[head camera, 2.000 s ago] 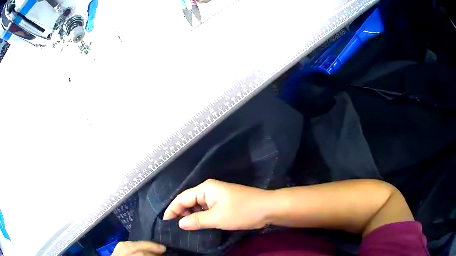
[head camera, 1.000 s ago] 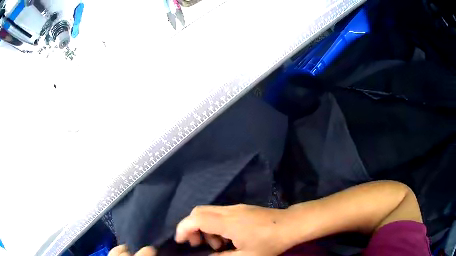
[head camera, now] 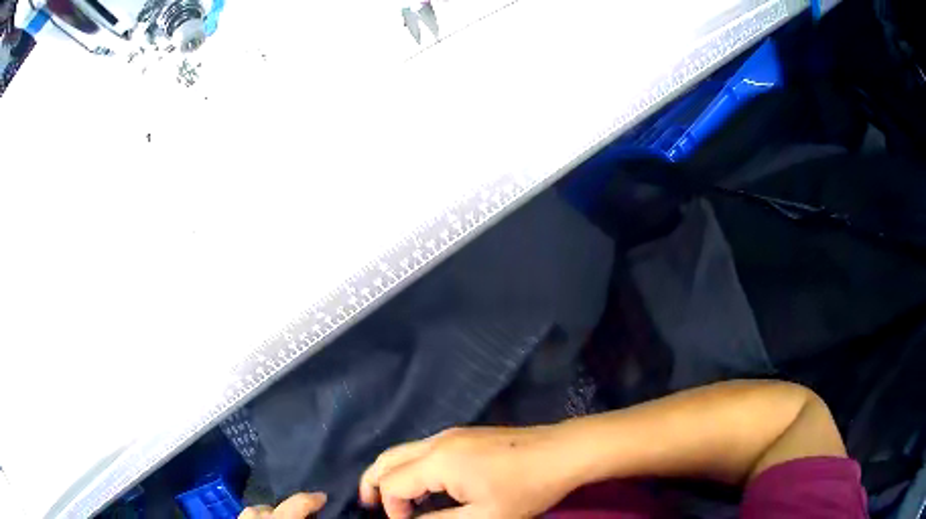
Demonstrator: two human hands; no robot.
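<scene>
A dark garment piece (head camera: 406, 365) with faint pale lines in places drapes over the lap, just below the table edge. My right hand (head camera: 457, 471) is at the bottom middle, fingers bent down onto the dark cloth; its fingertips are partly cut off by the frame's bottom edge. My left hand (head camera: 284, 507) is at the bottom edge, left of my right hand; only some fingers show, at the cloth. What either hand pinches is hidden.
The white table (head camera: 254, 203) with a ruler (head camera: 406, 253) along its edge spans the upper left. Sewing machine parts (head camera: 183, 25) and snips blades (head camera: 418, 22) are on it. Blue crates (head camera: 711, 106) (head camera: 211, 497) are below. Dark cloth (head camera: 833, 274) lies at right.
Since one second ago, the view has shifted slightly, so the table items sit further right and higher. The cloth between my hands and the table has changed folds, and pale lines show on it again.
</scene>
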